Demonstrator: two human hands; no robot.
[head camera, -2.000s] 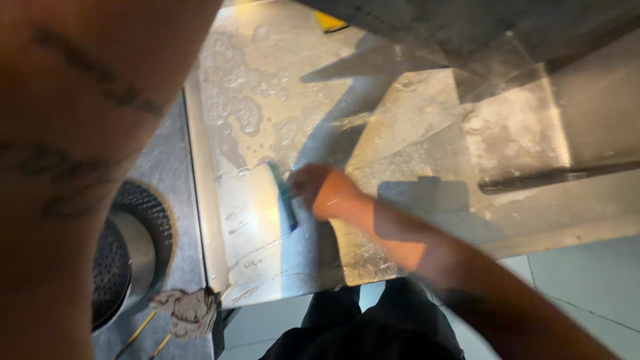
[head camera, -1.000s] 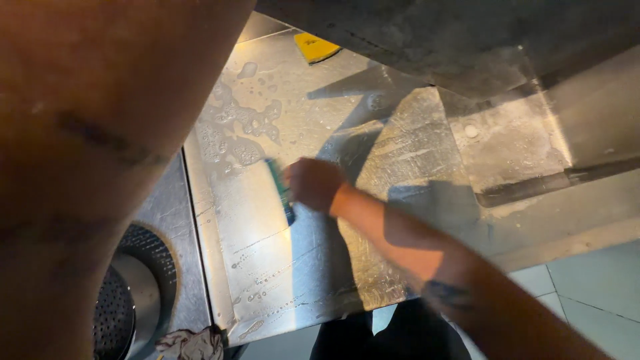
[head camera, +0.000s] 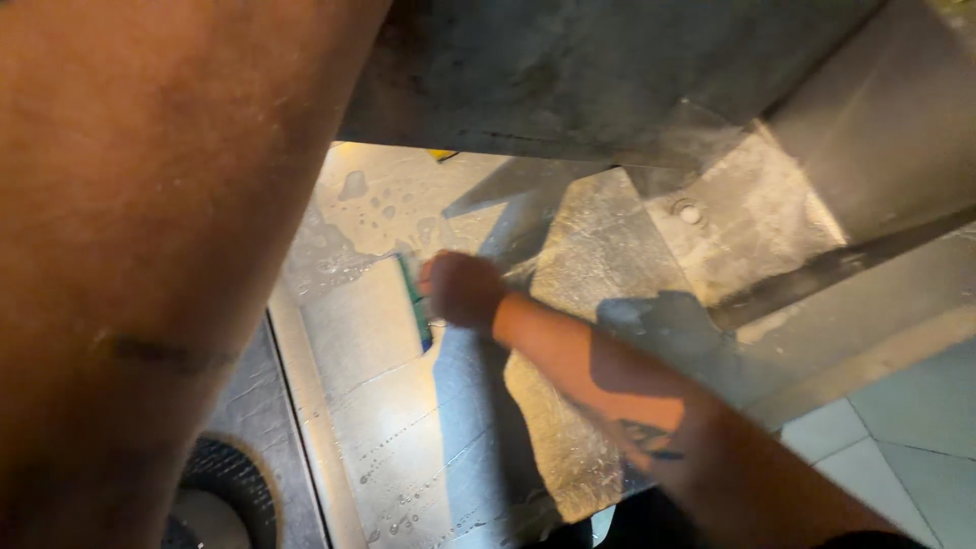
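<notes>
My right hand (head camera: 463, 288) is closed around a squeegee-like tool whose blue-green blade (head camera: 414, 303) lies flat against the wet stainless steel surface (head camera: 381, 335). Its handle is hidden in my fist. Left of the blade the metal looks smooth, while soapy water with bubbles spreads above it and droplets run in lines below. My left forearm fills the left side of the view, very close to the camera; the left hand itself is out of frame.
A dark metal panel (head camera: 534, 76) overhangs the top. At right is a recessed steel basin (head camera: 751, 221) with a round fitting. A perforated metal container (head camera: 232, 488) stands at lower left. A yellow object (head camera: 442, 155) shows under the panel's edge. Floor tiles (head camera: 900, 412) lie lower right.
The yellow object, plainly seen a second ago, is now mostly covered by the dark panel as the view shifts. The crumpled cloth at lower left has left the view. My right hand keeps hold of the tool.
</notes>
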